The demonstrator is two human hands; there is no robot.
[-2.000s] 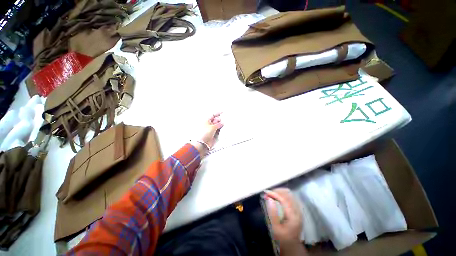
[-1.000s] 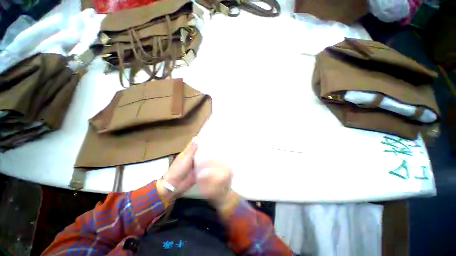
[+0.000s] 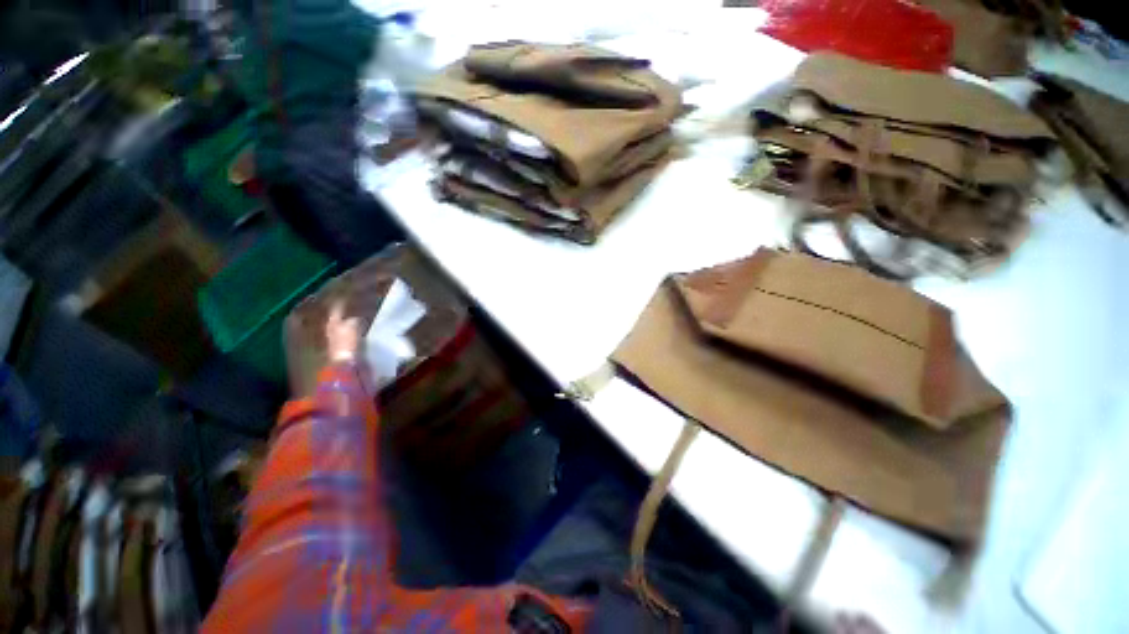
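A tan-brown handbag (image 3: 817, 384) lies folded over on the white table, its thin straps hanging over the near edge. My left hand (image 3: 343, 332) is blurred, stretched out to the left over an open carton (image 3: 440, 325) beside the table. Pale scraps (image 3: 394, 325) lie in the carton. I cannot tell whether my left hand is open or holds anything. A small blurred skin-coloured patch at the bottom edge may be part of my right hand (image 3: 854, 624); the rest is cut off.
A stack of folded bags (image 3: 570, 130) and a bag pile with loose straps (image 3: 904, 161) are on the table (image 3: 532, 285). A red packet (image 3: 860, 31) lies behind. A green crate (image 3: 266, 297) and another person (image 3: 316, 112) are at left. Upright brown pieces (image 3: 99, 545) stand lower left.
The view has swung left. My left hand has moved from near my other hand by the handbag to over the scrap carton. My right hand has mostly left the picture.
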